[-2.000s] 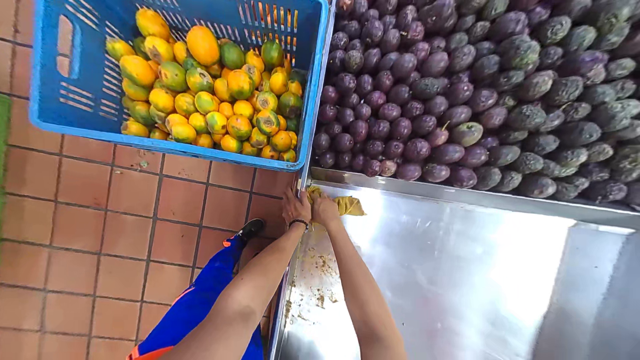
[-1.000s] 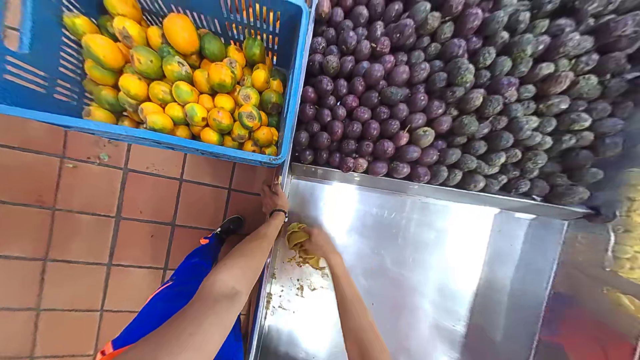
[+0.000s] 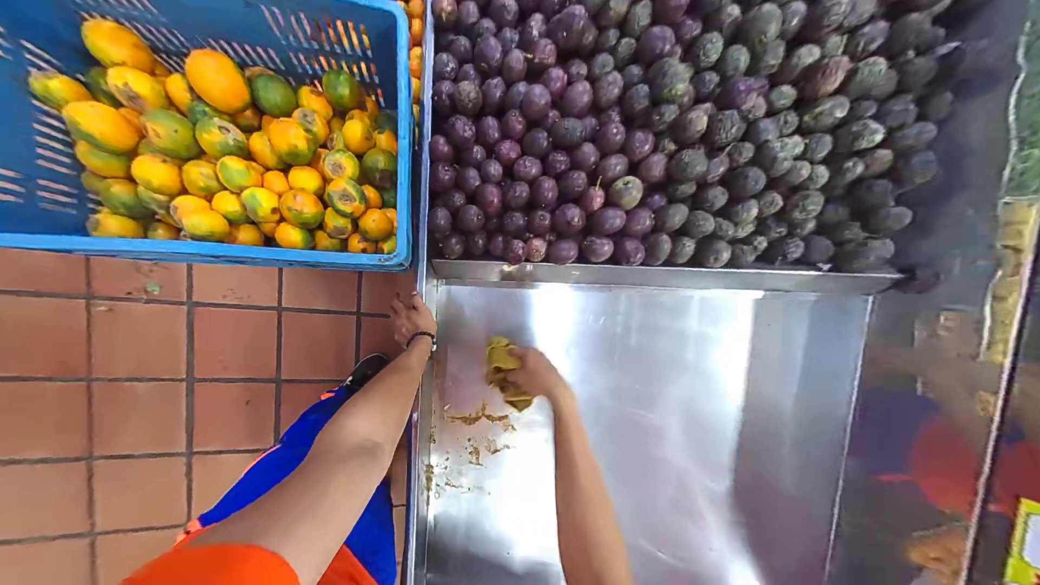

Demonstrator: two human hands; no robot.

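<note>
My right hand (image 3: 532, 374) is closed on a yellow-brown cloth (image 3: 504, 370), pressed to a stainless steel display tray (image 3: 650, 431). Brown smears (image 3: 479, 418) mark the metal just below the cloth, toward the tray's left side. My left hand (image 3: 413, 318), with a dark bracelet at the wrist, rests on the tray's left metal rim, below the corner of the blue crate; its fingers are partly bent, and nothing shows in them.
A blue plastic crate (image 3: 203, 250) of yellow, orange and green fruit stands at upper left. Purple fruits (image 3: 569, 162) fill the compartment behind a metal divider (image 3: 666, 276). Red floor tiles (image 3: 138, 414) lie at left, with a shoe (image 3: 367, 370) beside the tray.
Two seconds ago both hands were close together at the tray's upper left corner. The right hand has moved with the cloth away from the left rim, onto the tray floor. The view has shifted.
</note>
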